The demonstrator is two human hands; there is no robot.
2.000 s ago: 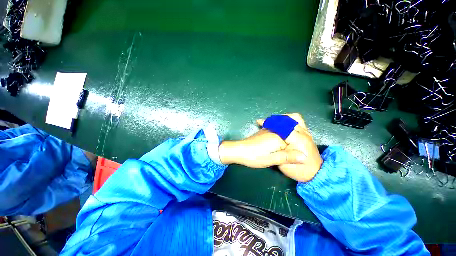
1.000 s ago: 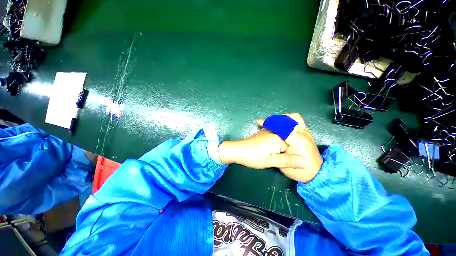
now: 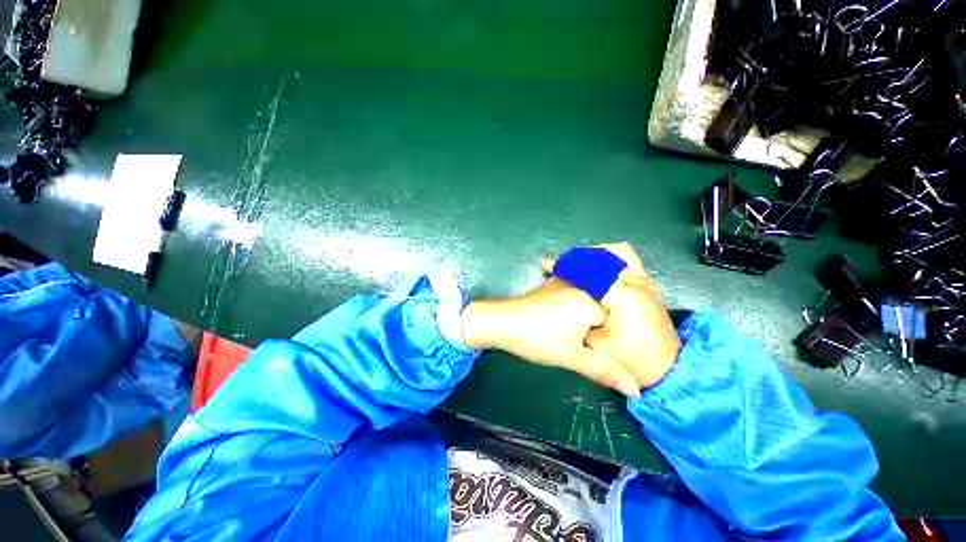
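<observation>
My left hand comes from the left sleeve and lies against my right hand, over the near part of the green bench. A blue wrap covers fingers at the top of the clasped hands. The fingers overlap, so I cannot tell whether anything is between them. Black binder clips with silver wire handles lie right of my hands. More clips lie lower right, beside a pale-blue patch.
An off-white bin heaped with clips stands upper right. Another pale box and clips are upper left. A white paper has dark clips at its edge. Another person's blue sleeve and a red tray edge are left.
My left hand's thumb has moved down and right, across toward my right wrist. The hands stay together in nearly the same place.
</observation>
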